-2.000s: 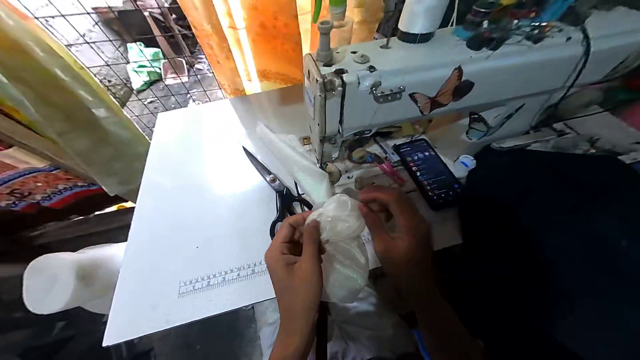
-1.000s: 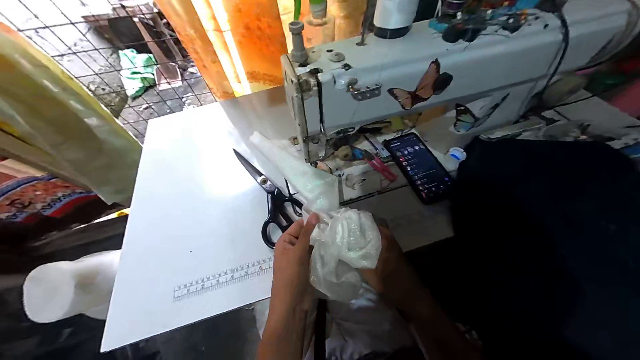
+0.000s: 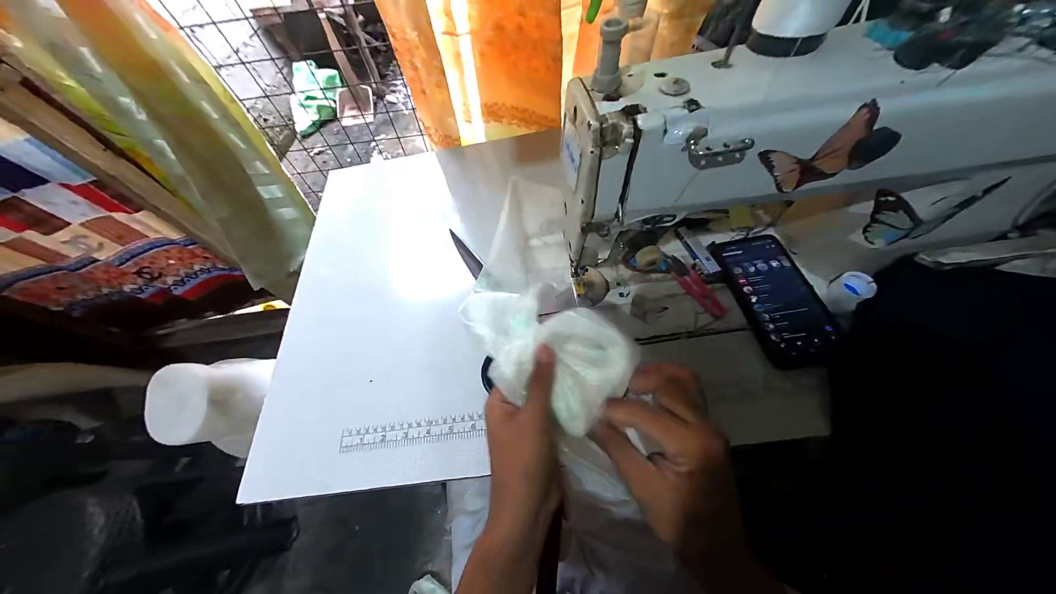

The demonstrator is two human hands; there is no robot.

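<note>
Bunched sheer white fabric (image 3: 590,359) is gathered between my two hands in front of the sewing machine (image 3: 742,140). My left hand (image 3: 528,445) grips it from the left, thumb on top. At its lower right edge, the fingers of my right hand (image 3: 672,445) are bent and blurred; whether they pinch the cloth is hard to tell. A thin end of the fabric reaches up beside the needle area. Behind the bundle lie black-handled scissors (image 3: 466,254), mostly covered, with a blade tip and part of a handle loop showing.
The white board (image 3: 355,330) bears a printed ruler scale (image 3: 412,432). A smartphone (image 3: 775,297) with a lit screen, pink-handled snips (image 3: 697,289) and a small white round container (image 3: 850,290) lie right of the needle. Dark cloth (image 3: 949,412) covers the right side; a white roll (image 3: 206,400) is at left.
The fabric bundle has been turned and shifted over the scissors, which showed more fully before. My right hand, partly behind the cloth a second ago, is now at its right edge.
</note>
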